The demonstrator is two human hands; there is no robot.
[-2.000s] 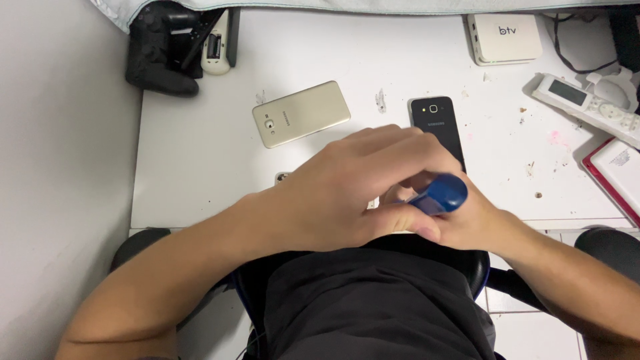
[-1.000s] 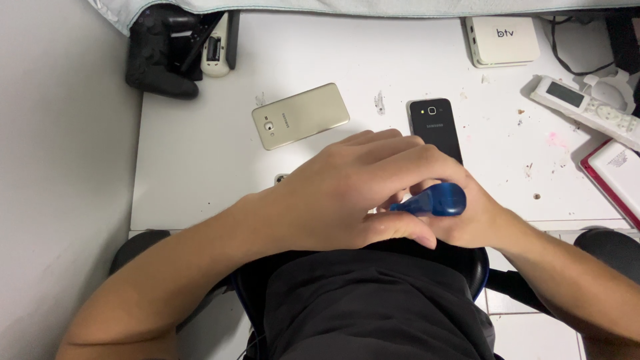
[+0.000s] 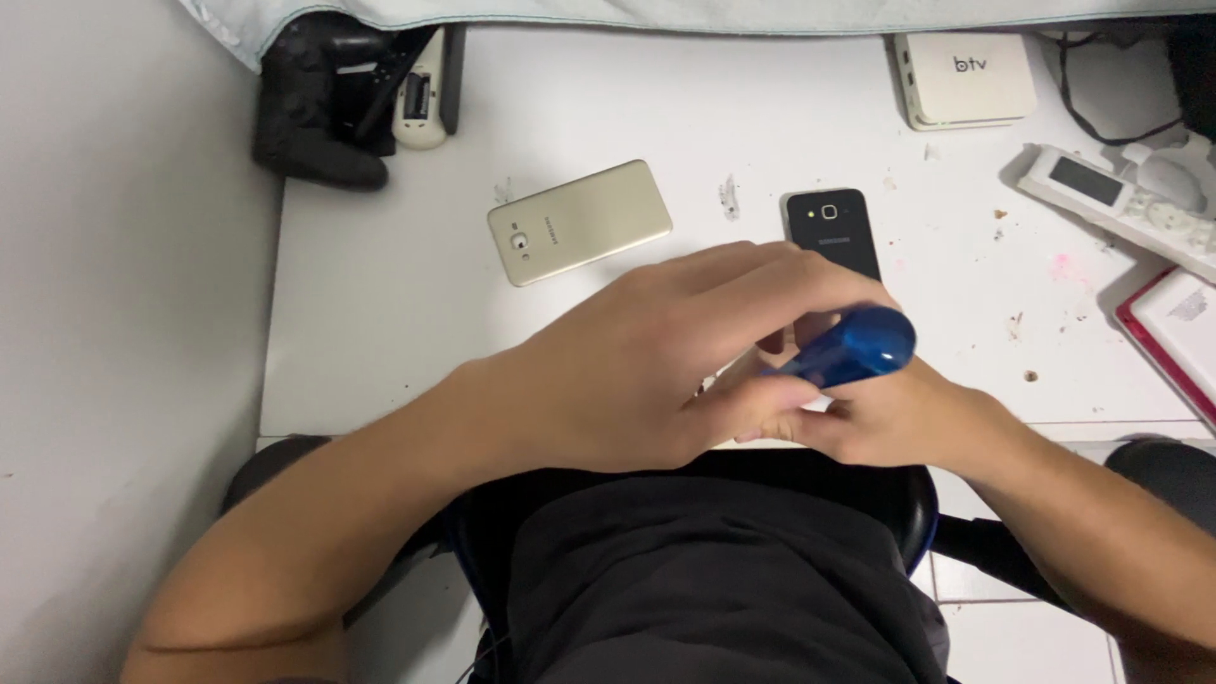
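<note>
My left hand reaches in from the left, its thumb and fingers around the translucent blue handle of a hand tool; the shaft is hidden. Close beneath it and to the right is my right hand, with bent fingers and its thumb near the left thumb. A pale thing shows between the hands, mostly covered, so I cannot tell what it is or how the right hand grips it. Beyond the left hand a gold phone back cover lies on the white table. A black Samsung phone or back cover lies behind my hands, partly hidden.
At the back left are a black game controller and a white remote with its battery bay exposed. A white TV box stands back right. Another remote, cables and a red-edged white object lie at the right.
The blue handle has shifted a little and tilts differently between my hands. Both hands stay close together in nearly the same place.
</note>
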